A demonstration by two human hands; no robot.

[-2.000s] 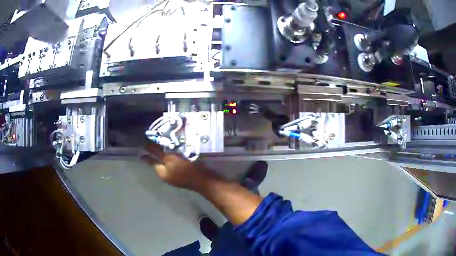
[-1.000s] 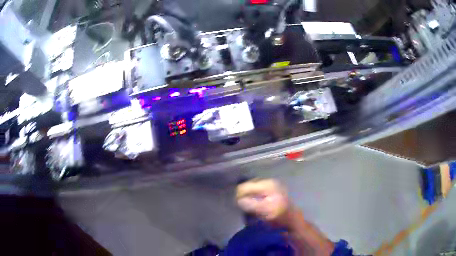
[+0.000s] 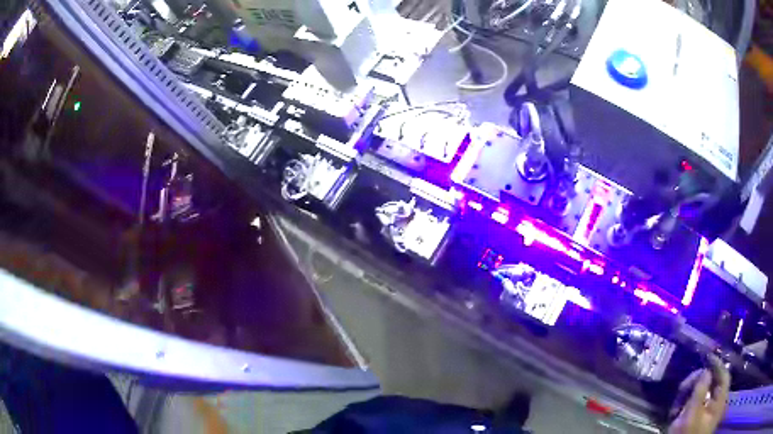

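Note:
My right hand (image 3: 702, 402) is at the lower right, cut off by the bottom edge. Its fingers point up at the front of the conveyor track, close to a silver stopper unit (image 3: 646, 349) with looped tubes. The fingers are small and blurred; whether they hold anything cannot be told. Similar silver units stand along the track, one at the centre (image 3: 415, 229) and one further left (image 3: 320, 180). My left hand is not in view.
A brown tinted guard door (image 3: 178, 229) with a silver frame fills the left. A white machine housing with a round blue part (image 3: 627, 68) stands at upper right. Purple-red light shines along the track. A small red piece (image 3: 598, 407) is at the front edge.
The camera view has turned, bringing the tinted door and white housing into view. My right hand has moved from below the track to its right part in the picture. Purple-red light is brighter.

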